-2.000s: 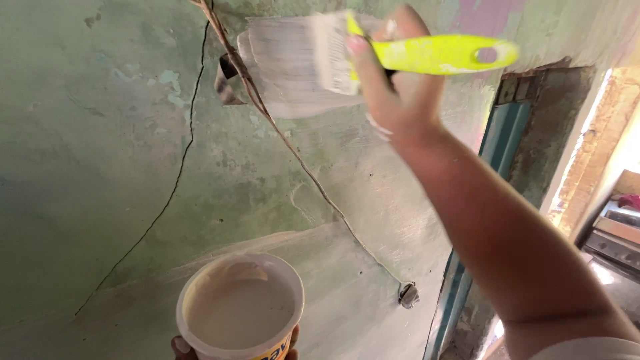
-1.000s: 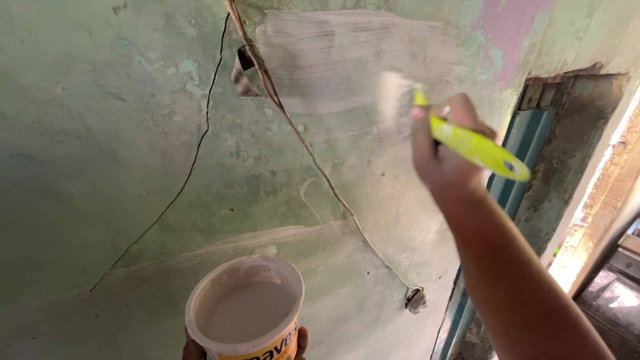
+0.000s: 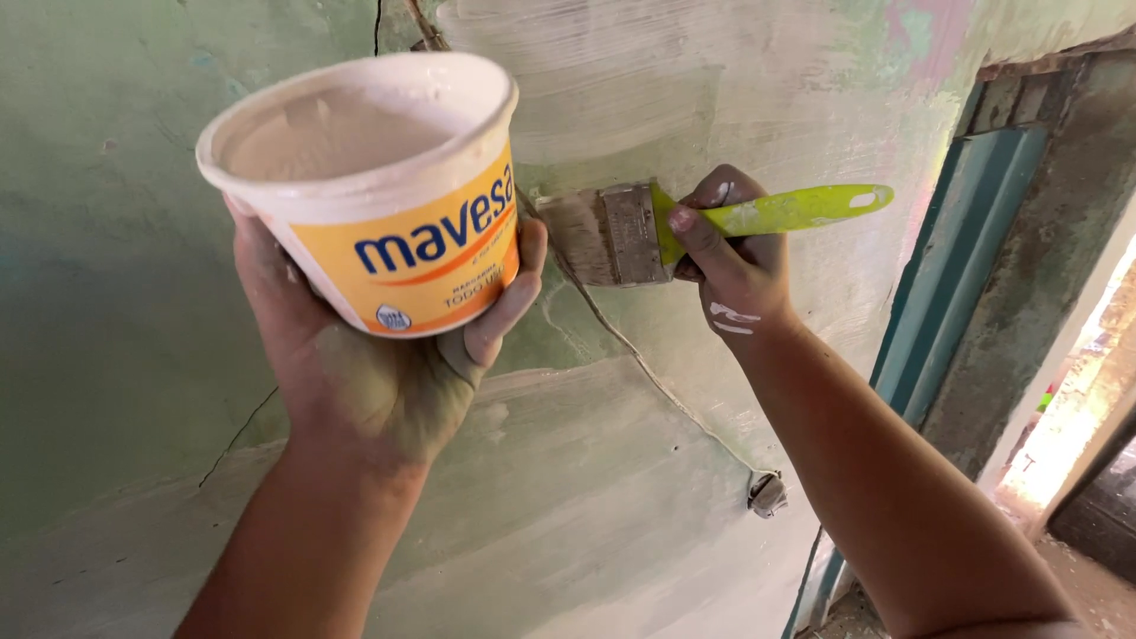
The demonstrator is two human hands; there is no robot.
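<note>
My left hand (image 3: 382,373) grips a white Mavesa margarine tub (image 3: 399,240) from below and behind, its open top tilted toward me; whitish paint coats its inner wall. To the right, my right hand (image 3: 737,240) holds a wide paintbrush (image 3: 635,232) by its lime-green handle. The brush's bristles point left, just right of the tub, close to the wall; whether they touch it I cannot tell. White paint smears mark my right wrist and fingers. Behind both hands, the green plastered wall (image 3: 621,426) bears streaky whitish paint, mainly at the upper middle.
A thin cable (image 3: 652,377) runs diagonally down the wall to a small electrical fitting (image 3: 767,493). A crack (image 3: 238,437) shows at the left. On the right stand a blue-green metal door frame (image 3: 941,266) and a bright opening beyond it.
My left hand has raised the tub from the bottom of the view to in front of the wall. The brush, earlier at the upper wall, is now lower, beside the tub. The whitish patch has widened rightward.
</note>
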